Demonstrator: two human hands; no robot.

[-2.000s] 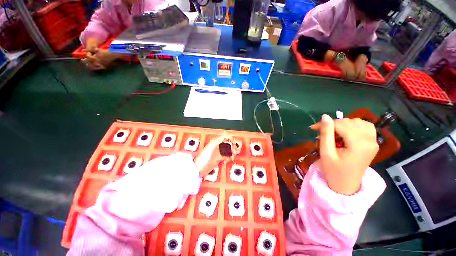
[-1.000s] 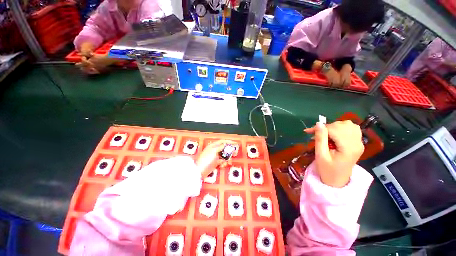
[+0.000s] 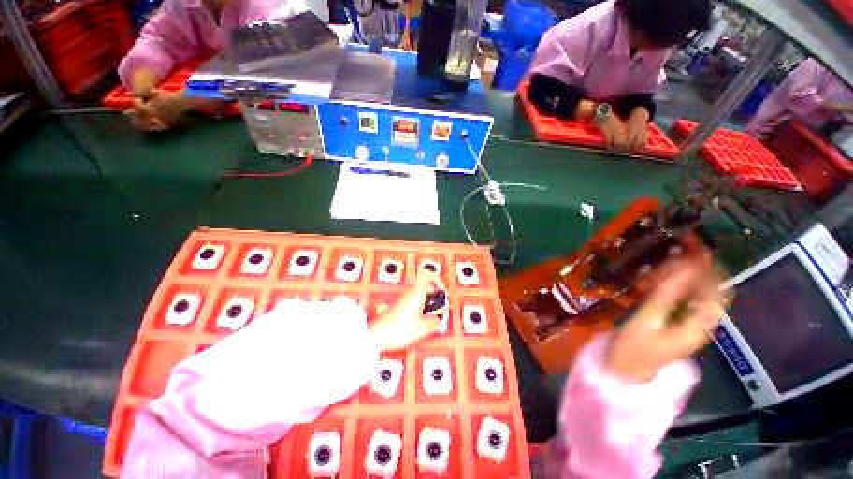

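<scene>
An orange-red blister tray point(image 3: 157, 367) holds rows of white smartwatch bodies point(image 3: 437, 375), backs up with black round centres. My left hand point(image 3: 409, 321) is over the tray's right half, its fingertips on a dark-faced smartwatch body point(image 3: 435, 302) at a second-row pocket. The toggle-clamp fixture point(image 3: 552, 341), an orange-brown plate with a dark mechanism, lies right of the tray. My right hand point(image 3: 669, 323) is blurred at the fixture's right side; whether it holds the clamp handle cannot be told.
A blue control box point(image 3: 402, 140) stands behind a white record sheet point(image 3: 384, 195) with a pen. A pale cable loop point(image 3: 488, 224) lies behind the tray. A monitor point(image 3: 790, 318) is at far right. People in pink smocks sit across the bench with red trays point(image 3: 645, 140).
My right hand has moved down and right, uncovering the fixture's mechanism. My left hand has moved slightly down with the watch body, and a top-row watch behind it shows more fully.
</scene>
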